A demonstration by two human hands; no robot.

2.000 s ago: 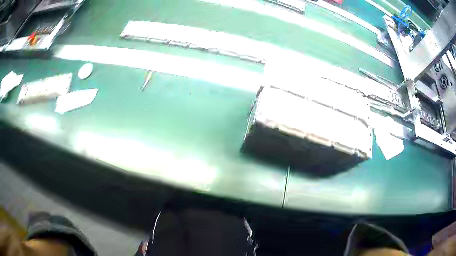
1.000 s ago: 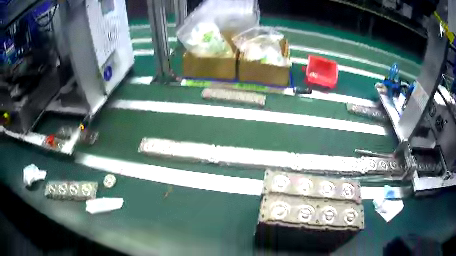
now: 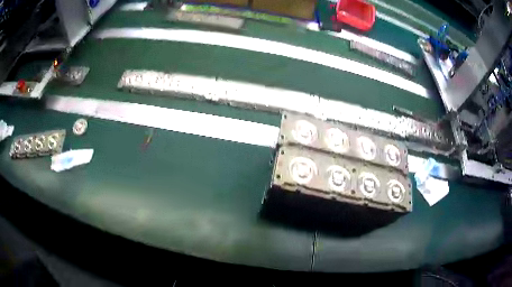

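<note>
Two stacks of fixture plates stand side by side near the bench's front edge, right of the middle. Each top shows four round ringed seats in a row; the near sides are dark. Behind them a row of fixture plates lies end to end and runs right to the machine. A small four-ring plate lies at the left, with a round ring part beside it. Neither of my hands can be made out in the picture.
White scraps lie at the left and, with some blue, at the right. Machines stand at the left and right. A red tray and cut-off cardboard boxes are at the far side. A small slim item lies left of the stacks.
The view has tilted down since one second ago, so the bench things sit higher and the boxes are mostly cut off. The stacks and plates look unmoved on the bench.
</note>
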